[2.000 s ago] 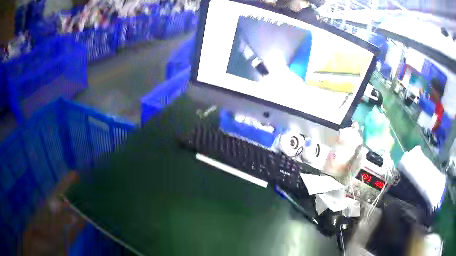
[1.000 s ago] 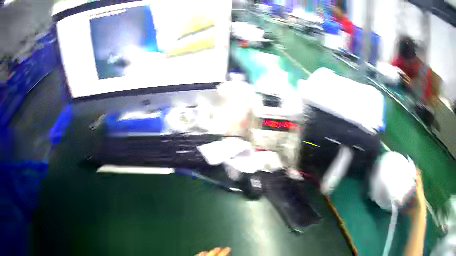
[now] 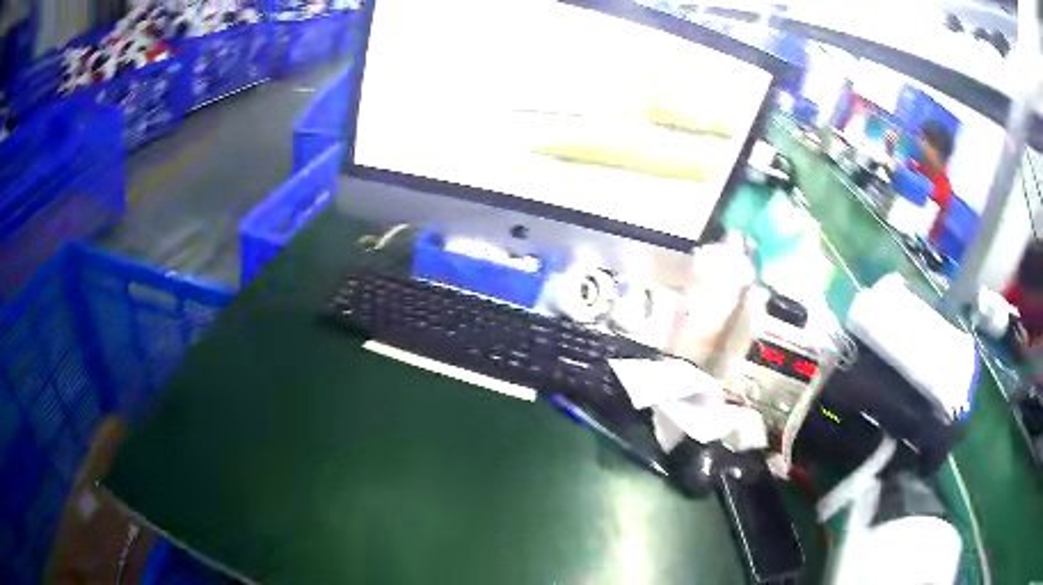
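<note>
A white rounded object (image 3: 915,554), probably a camera housing, is cut off by the bottom edge at the right; no hand shows on it. The monitor (image 3: 549,109) shows a mostly white screen with yellowish bands. The long black keyboard (image 3: 480,331) lies below it, with a flat white strip (image 3: 448,370) along its front. The black smartphone (image 3: 761,520) lies at the right, beside the black mouse (image 3: 691,466) and crumpled white paper (image 3: 681,400). Neither my left hand nor my right hand is in the picture.
Blue parts tray (image 3: 478,270) and white round units (image 3: 591,293) sit under the monitor. The power supply (image 3: 782,363) shows red digits. A black box (image 3: 875,411) with white sheets stands right. A blue crate (image 3: 137,331) is left. A person in red (image 3: 938,183) is beyond the conveyor.
The view has swung back left. My fingers at the bottom edge and my right hand at the white housing have left the picture. The dark video picture on the monitor is gone.
</note>
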